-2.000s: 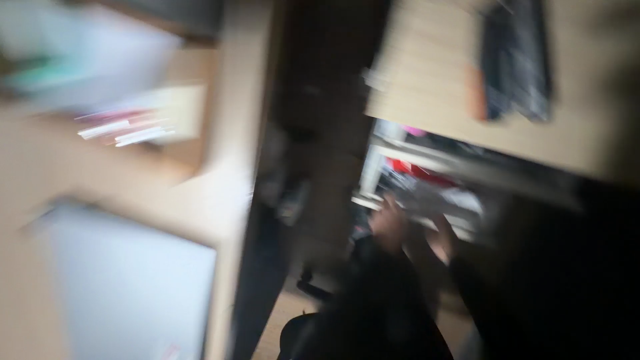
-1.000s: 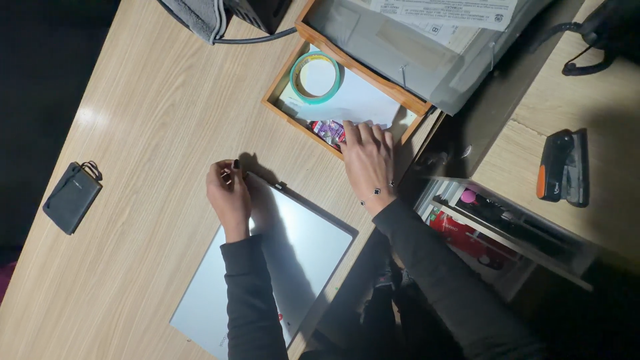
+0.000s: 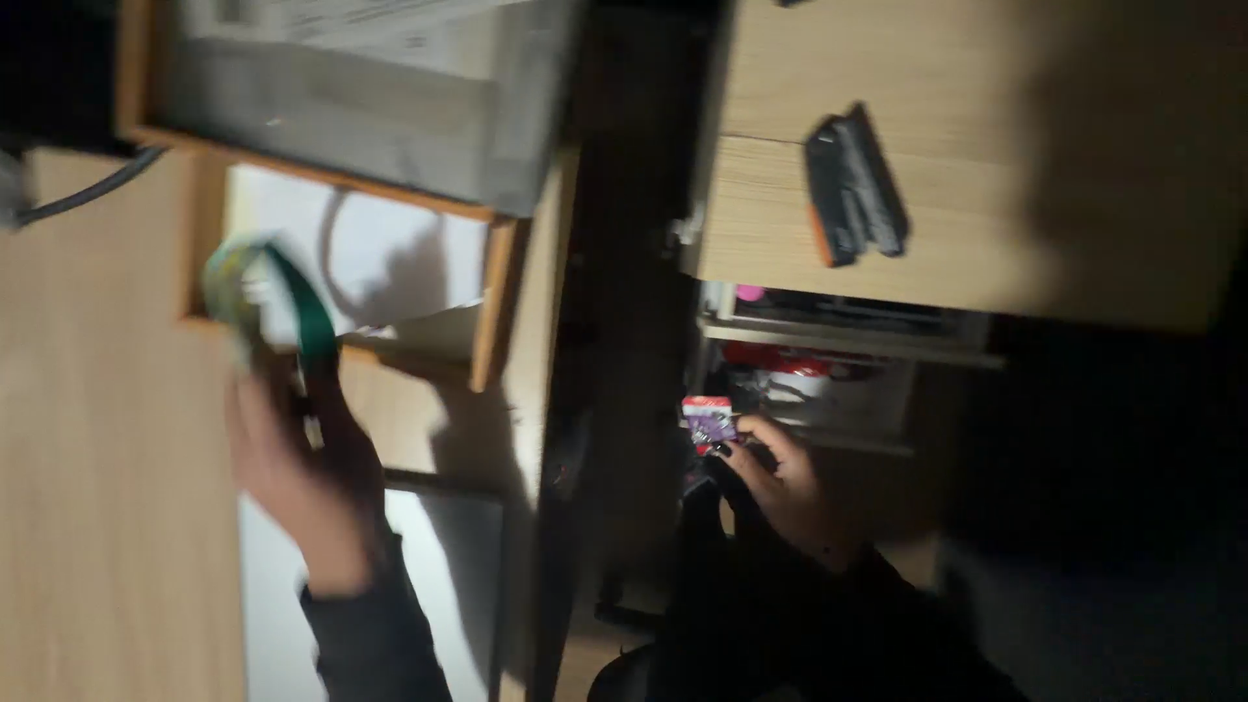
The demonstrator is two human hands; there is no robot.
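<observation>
My left hand (image 3: 307,458), blurred, grips a roll of green-rimmed tape (image 3: 304,292), held up over the front left of a wooden tray (image 3: 499,292) with white paper (image 3: 390,258) in it. My right hand (image 3: 780,478) pinches small red and purple packets (image 3: 710,424) between thumb and fingers, beside an open drawer (image 3: 848,341). In that drawer lie a red item (image 3: 780,359) and clear plastic wrapping. Shadows of my left hand and the tape fall on the paper.
A grey translucent folder (image 3: 390,117) with printed papers lies over the tray's back. A silver laptop (image 3: 439,585) lies closed on the desk, near its edge. A black and orange stapler (image 3: 853,190) rests on the cabinet top. A dark gap separates desk and cabinet.
My left hand has moved from the laptop's edge and taken the tape roll out of the tray. My right hand has moved from the tray to the drawer with the packets. The view has shifted right.
</observation>
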